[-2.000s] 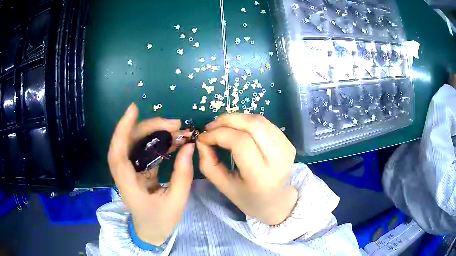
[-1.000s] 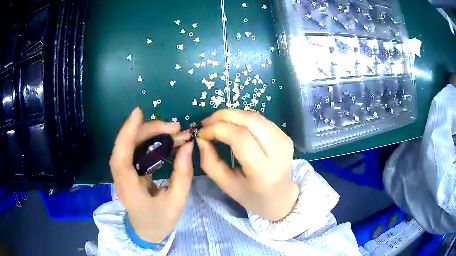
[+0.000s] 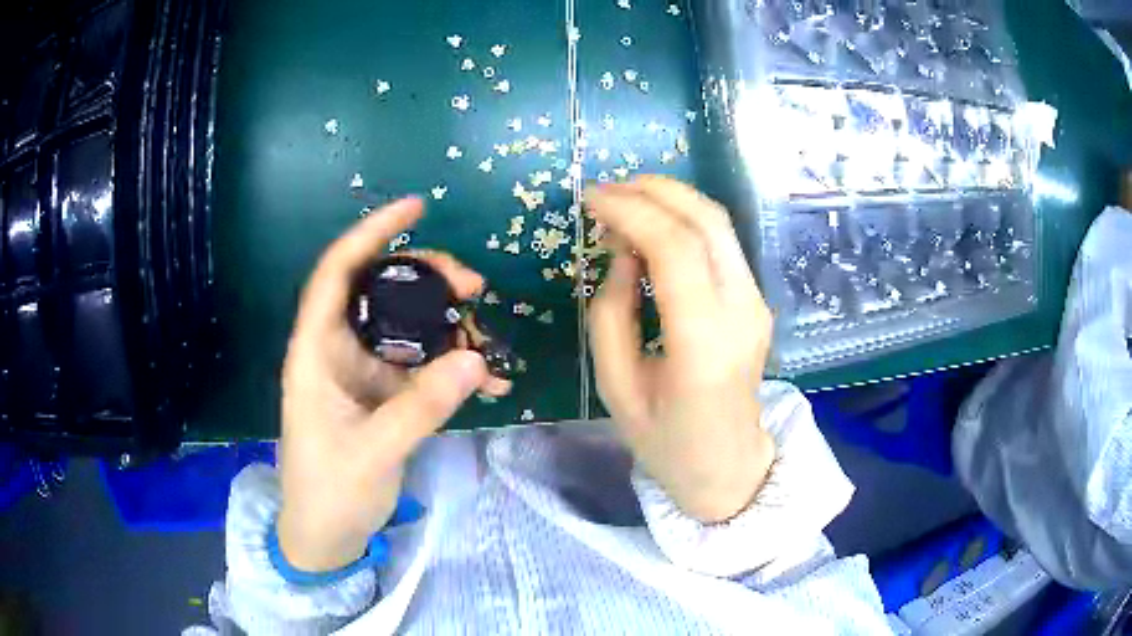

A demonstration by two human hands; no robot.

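Observation:
My left hand holds a round black housing with its open face up. Silvery parts show at opposite edges of the housing. A small dark part sits at the fingertips of my left hand, beside the housing; its details are too small to tell. My right hand is over the mat to the right, fingers bent downward, its fingertips near the small white pieces. Thumb and fingers look apart, and I see nothing between them. Many white pieces lie loose on the mat.
The green mat has a pale line across it. Glossy black blister trays are stacked at the left. A clear blister tray with parts stands at the right. Another person's sleeve shows at the right edge. Blue objects are below the mat.
My right hand has let go of the small dark part and moved right and up over the white pieces. My left hand has moved slightly up, and the housing's face now shows more fully.

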